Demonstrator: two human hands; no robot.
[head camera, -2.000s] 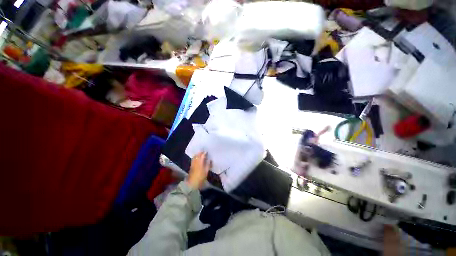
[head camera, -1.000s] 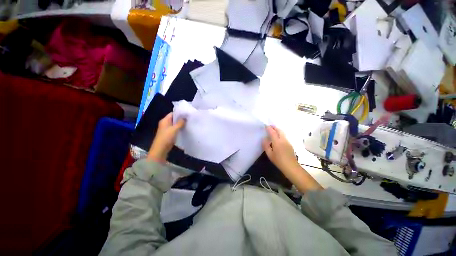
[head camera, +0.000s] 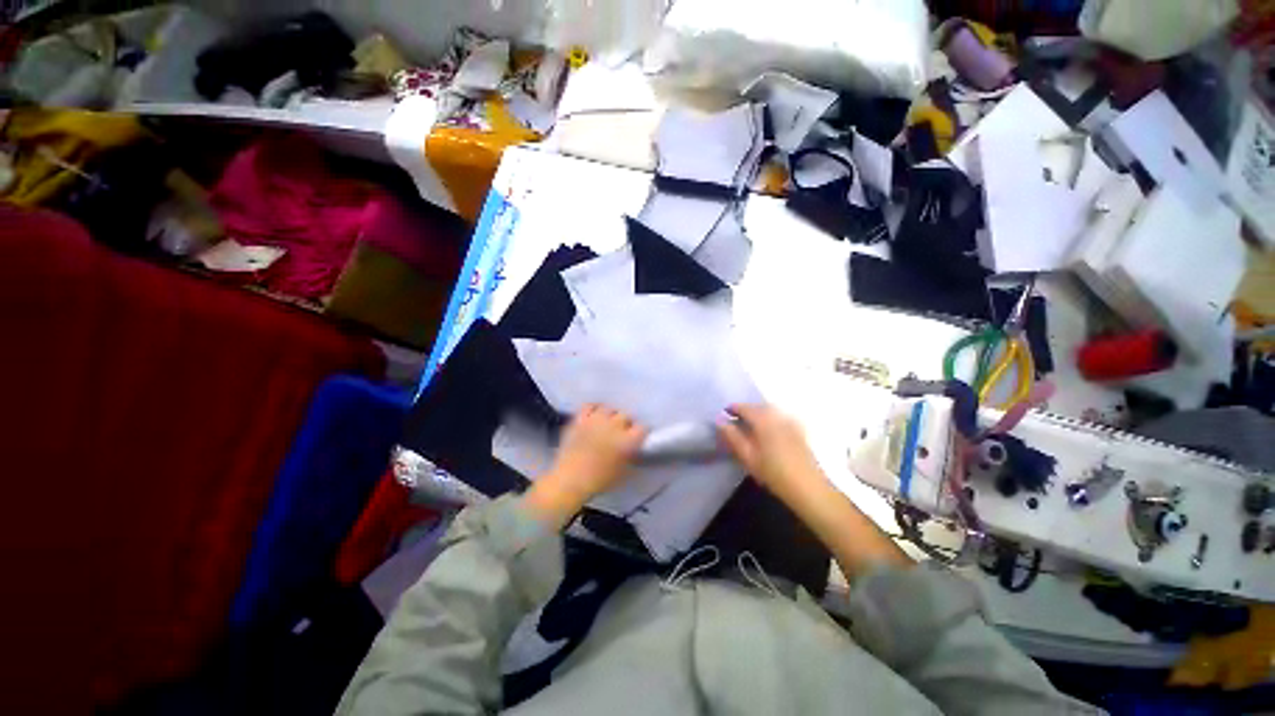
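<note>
A white fabric panel (head camera: 636, 357) lies on other black and white panels at the table's near left part. My left hand (head camera: 601, 445) and my right hand (head camera: 762, 441) grip its near edge, which is bent up between them. Black panels (head camera: 476, 399) lie to the left, partly under the white ones. Another white panel (head camera: 685, 511) shows below my hands, near the table's front edge. My fingertips are partly hidden by the fabric.
The sewing machine head (head camera: 909, 448) stands at the right. Green and yellow-handled scissors (head camera: 996, 367) and a red thread cone (head camera: 1126, 355) lie behind it. Stacked white panels (head camera: 1035, 182) are at the back right. A blue basket (head camera: 308, 490) and red cloth (head camera: 154, 462) are at the left.
Both hands have come closer together at the panel's near edge and bent it up. A second ago they held the panel spread wide. The view has shifted slightly.
</note>
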